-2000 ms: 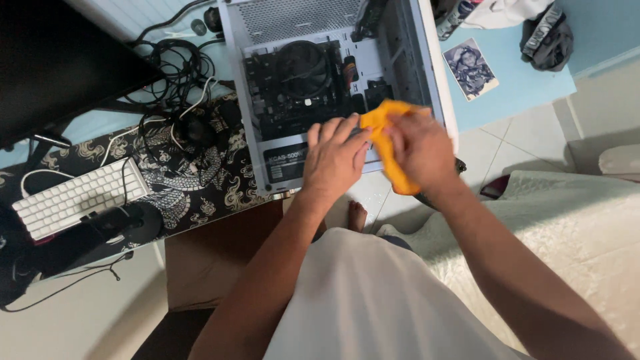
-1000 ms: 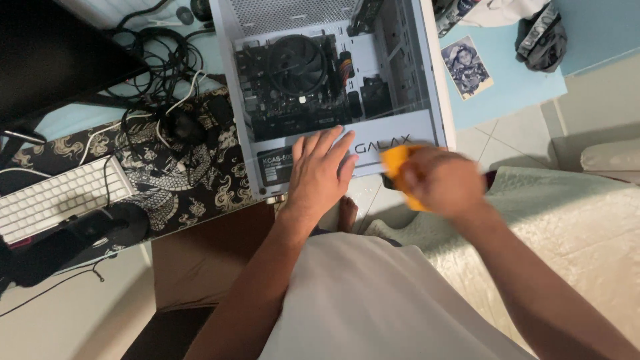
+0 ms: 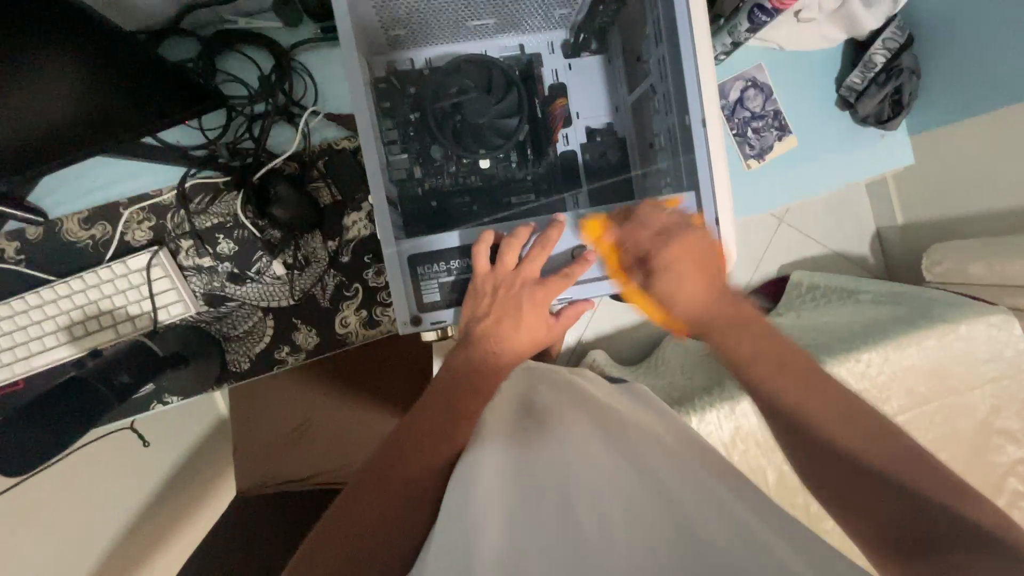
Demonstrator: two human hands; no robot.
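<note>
A white computer case (image 3: 364, 152) lies on its side on the table, and its inside shows through a clear side panel. Within it are a black CPU cooler fan (image 3: 478, 106), a motherboard and a labelled power supply (image 3: 436, 292). My left hand (image 3: 516, 300) rests with spread fingers on the near part of the case, beside the power supply, holding nothing. In my right hand (image 3: 668, 260), blurred, is a bunched orange cloth (image 3: 620, 272), against the near right part of the panel. The hand and cloth hide part of the case there.
Left of the case are tangled black cables (image 3: 256, 72), a monitor (image 3: 88, 88), a white keyboard (image 3: 88, 312), a black microphone (image 3: 88, 400) and a dragon-patterned desk mat (image 3: 344, 240). On the right lie a picture card (image 3: 756, 116), a spray can (image 3: 744, 28) and dark fabric (image 3: 880, 80).
My right hand has moved with the orange cloth, from past the near right corner of the case one second ago back over the panel. The left hand stays on the case.
</note>
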